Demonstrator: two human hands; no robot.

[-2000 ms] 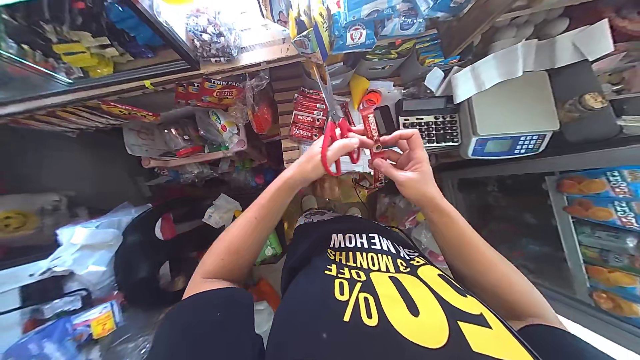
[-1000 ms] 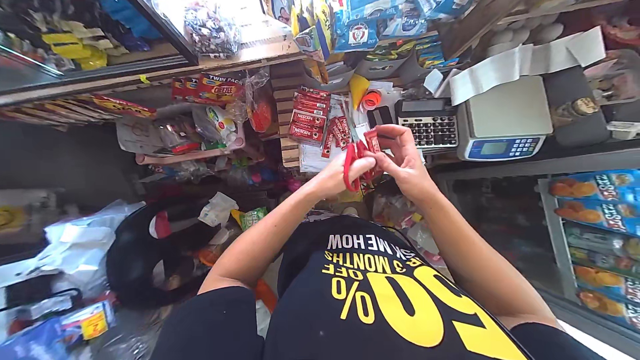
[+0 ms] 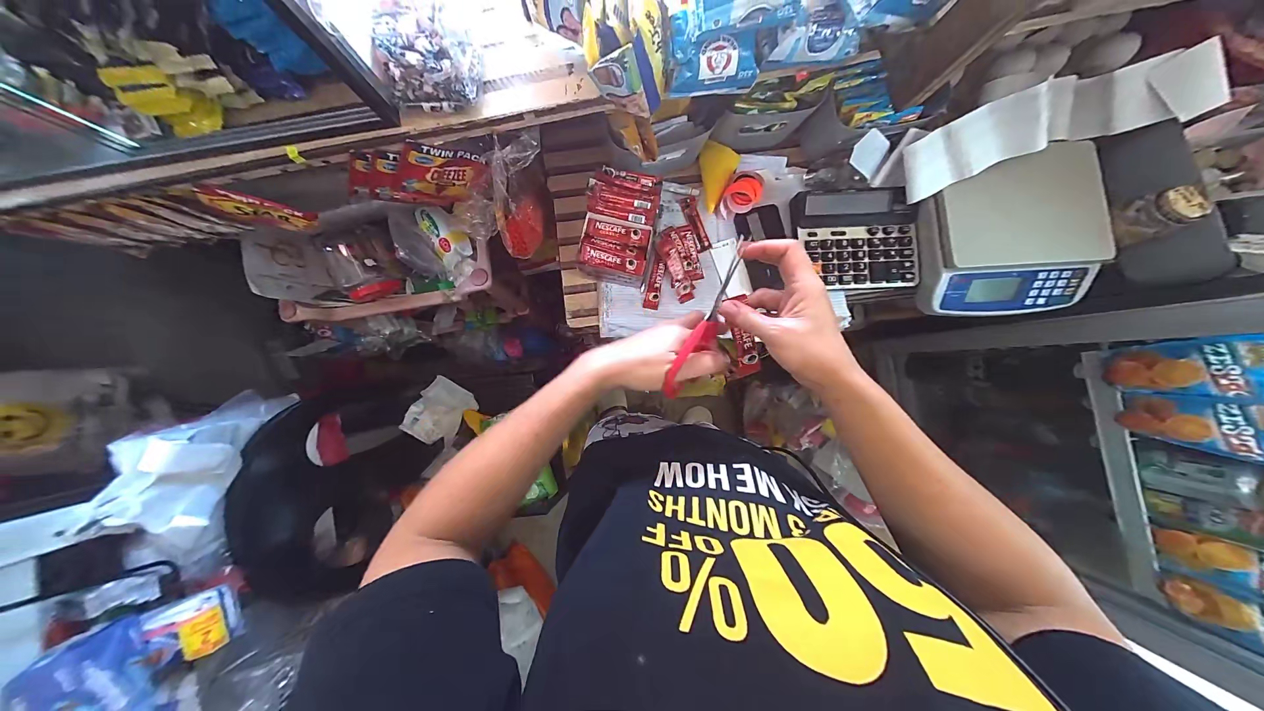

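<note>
My left hand (image 3: 657, 357) grips red-handled scissors (image 3: 696, 348), their metal blades pointing up toward my right hand. In my right hand (image 3: 795, 326) is a strip of red Nescafe sachets (image 3: 746, 341), partly hidden by the fingers and hanging below them. The blade tips lie close to the thumb and index finger. Beyond the hands, several loose red sachets (image 3: 679, 259) lie on a paper sheet (image 3: 627, 311). To their left, a stack of Nescafe sachets (image 3: 617, 227) rests on a slatted wooden surface.
A calculator (image 3: 857, 252) and a weighing scale (image 3: 1022, 222) stand at the right of the counter. An orange roll (image 3: 743, 191) sits behind the loose sachets. At left is a pink basket (image 3: 385, 301) holding packets. Biscuit packs (image 3: 1175, 420) fill a rack at far right.
More loose sachets now lie beside the stack than two seconds ago. The scissors have tilted, with their handles lower, and my right index finger has lifted away from the thumb.
</note>
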